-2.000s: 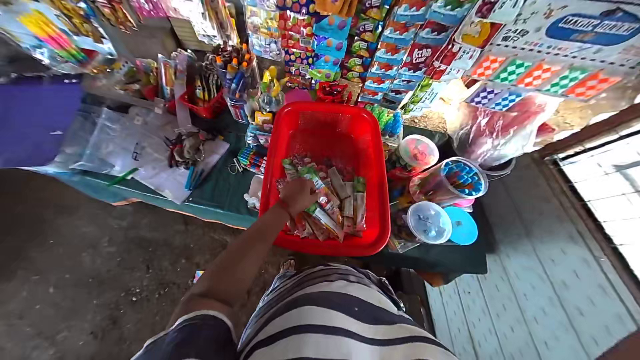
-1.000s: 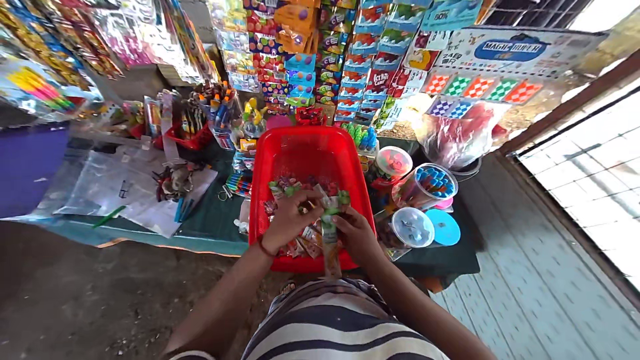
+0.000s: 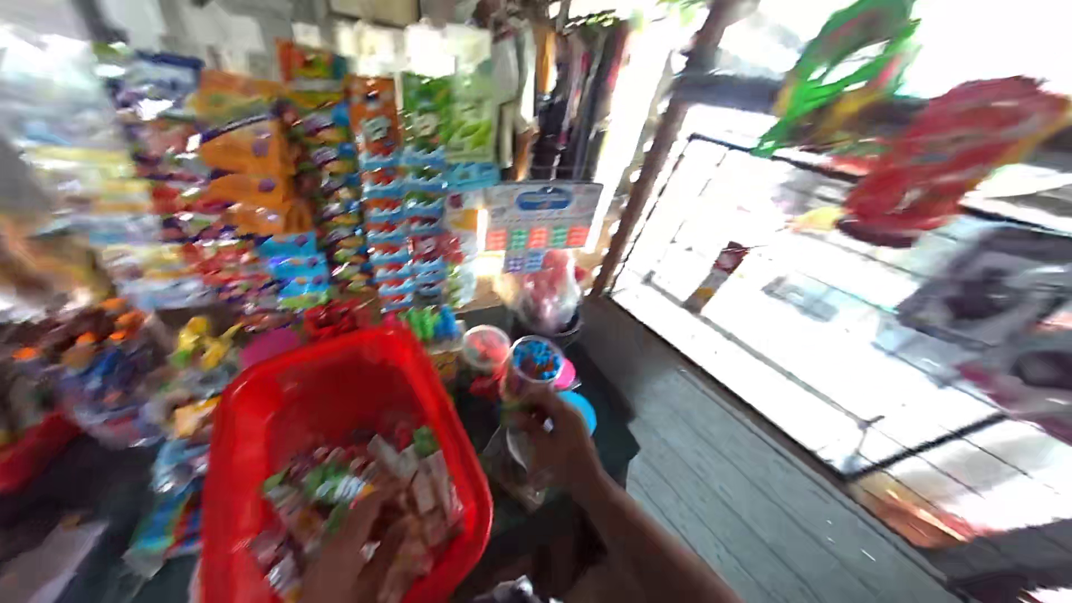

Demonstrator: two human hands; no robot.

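Observation:
A red plastic basin (image 3: pixel 335 356) holds many small wrapped packets (image 3: pixel 410 477), some green and white. My left hand (image 3: pixel 360 544) is down among these packets, blurred; whether it grips any cannot be told. My right hand (image 3: pixel 548 440) is to the right of the basin, over a clear plastic container (image 3: pixel 511 465), its fingers bent; what it holds cannot be made out. Just beyond it stands a tub of blue items (image 3: pixel 537 360), with a blue lid (image 3: pixel 579 410) at its right.
Strips of hanging packets (image 3: pixel 394 209) rise behind the basin. A tub with a pinkish top (image 3: pixel 486 345) stands near its right rim. To the right are a plank surface (image 3: pixel 712 469) and a metal grille (image 3: pixel 754 335). Colourful goods (image 3: pixel 109 368) crowd the left.
My right hand has moved from over the basin to the containers on its right. My left hand is lower among the packets. The view has swung right and up.

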